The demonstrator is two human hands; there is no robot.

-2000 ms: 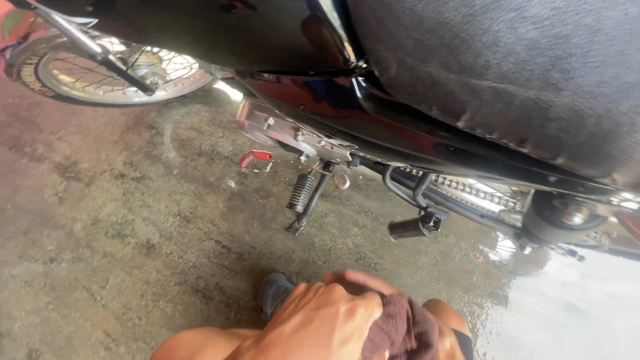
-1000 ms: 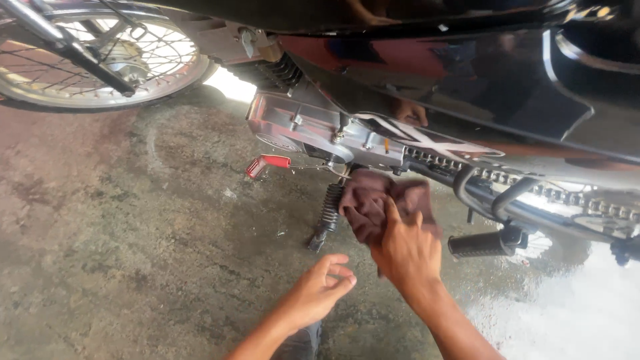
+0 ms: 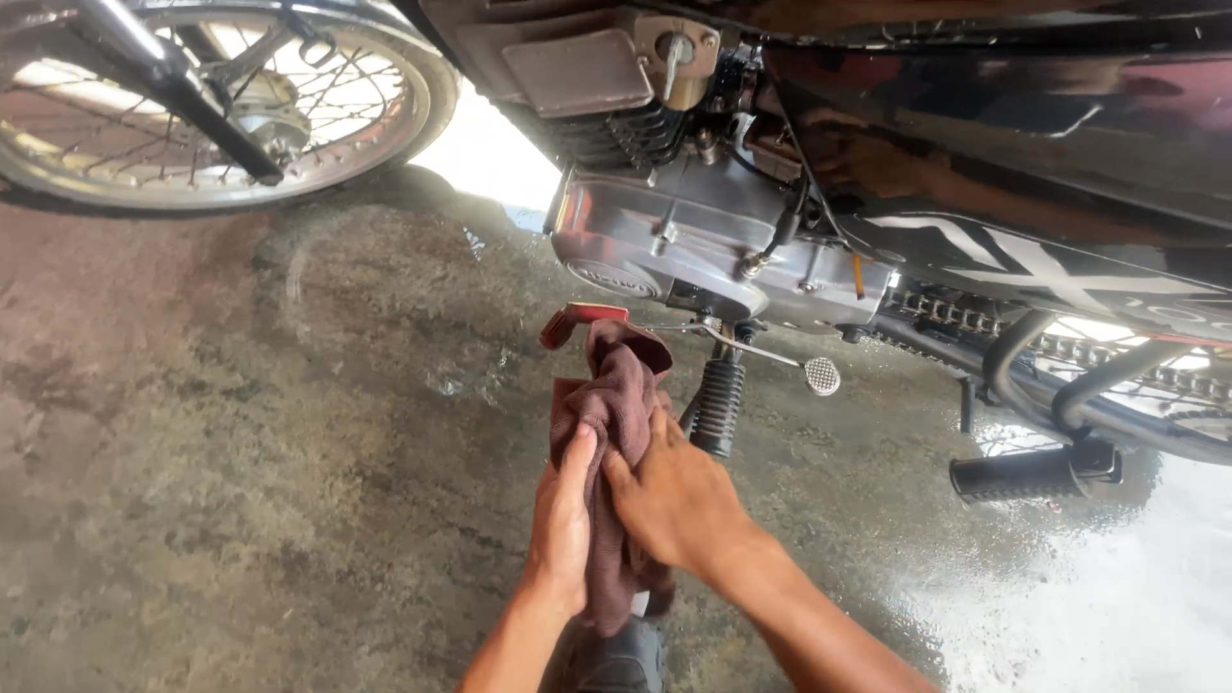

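A brown cloth (image 3: pixel 621 385) is bunched between my two hands, near the motorcycle's gear pedal. My left hand (image 3: pixel 563 529) grips it from the left, thumb along the folds. My right hand (image 3: pixel 679 491) presses on its right side, the fingertips partly hidden by the fabric. Just above the cloth's top end is the red-covered tip of the gear lever (image 3: pixel 582 318); the cloth overlaps it in view. The lever's round, textured rear pad (image 3: pixel 822 376) lies to the right. Behind my right hand is the ribbed black rubber footrest (image 3: pixel 718 404). Above is the grey engine cover (image 3: pixel 712 250).
The spoked front wheel (image 3: pixel 318 106) is at the upper left. Black body panels (image 3: pixel 1011 154) span the upper right, over the drive chain (image 3: pixel 962 313). A rear footrest (image 3: pixel 1020 474) sticks out at the right. A dark shoe (image 3: pixel 616 659) stands on the wet concrete floor (image 3: pixel 337 462).
A second ago only my right hand held the cloth, against the pedal area; my left was apart and without it. Now both hands hold the cloth, farther left, by the red lever tip.
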